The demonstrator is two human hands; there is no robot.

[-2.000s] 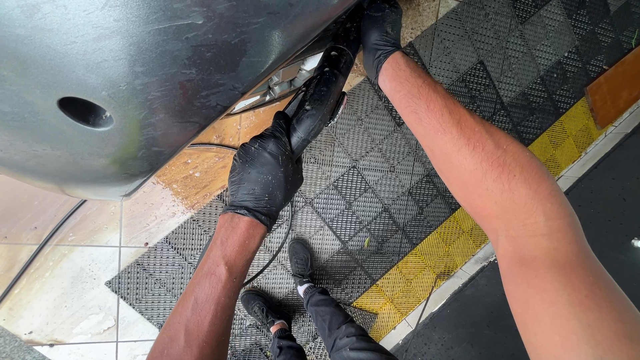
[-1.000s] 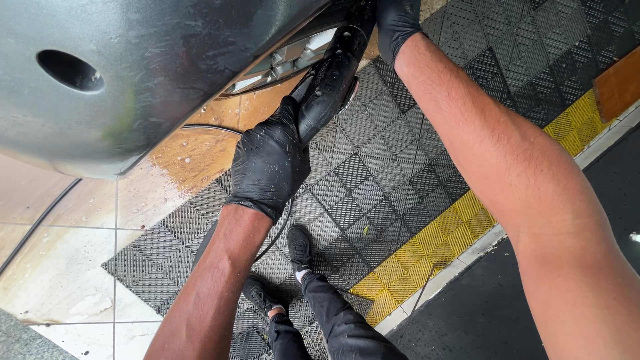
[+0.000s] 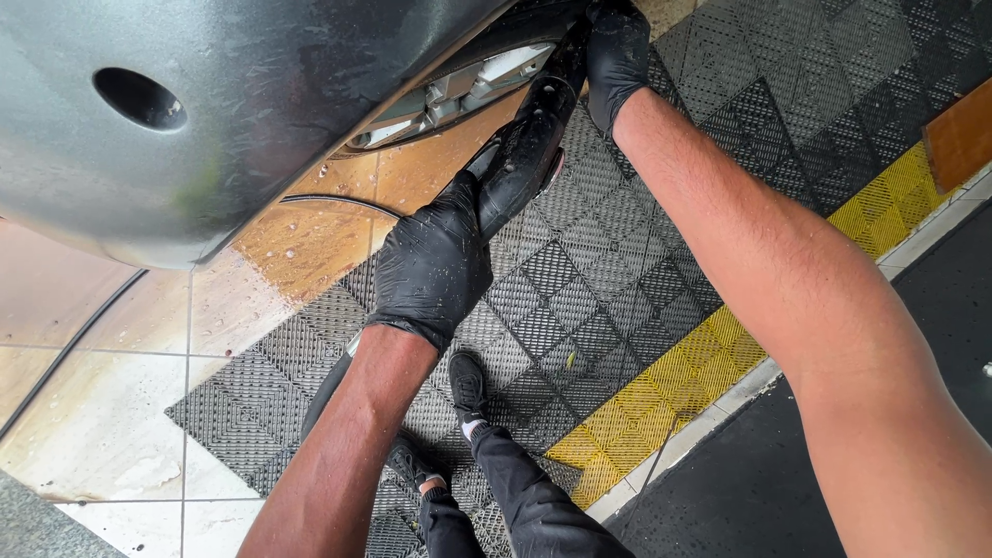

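Note:
My left hand (image 3: 434, 267), in a black disposable glove, grips the rear handle of a black power tool (image 3: 523, 147), which looks like a polisher. The tool slants up and to the right, its front end by my right hand (image 3: 618, 54). That hand wears a black glove too and is at the tool's front, its fingers partly hidden at the top edge. What the front end touches cannot be seen. Left of the tool are the dark grey car bumper (image 3: 263, 101) with an oval recess (image 3: 139, 99) and a wheel with a light metal rim (image 3: 465, 89).
Grey interlocking plastic floor tiles (image 3: 589, 294) with a yellow border (image 3: 666, 387) lie below. Wet, brown-stained ceramic tiles (image 3: 325, 240) are under the car. A black cable (image 3: 74, 345) crosses the floor at left. My shoes (image 3: 468, 384) stand on the grating. An orange-brown board (image 3: 961, 139) lies at right.

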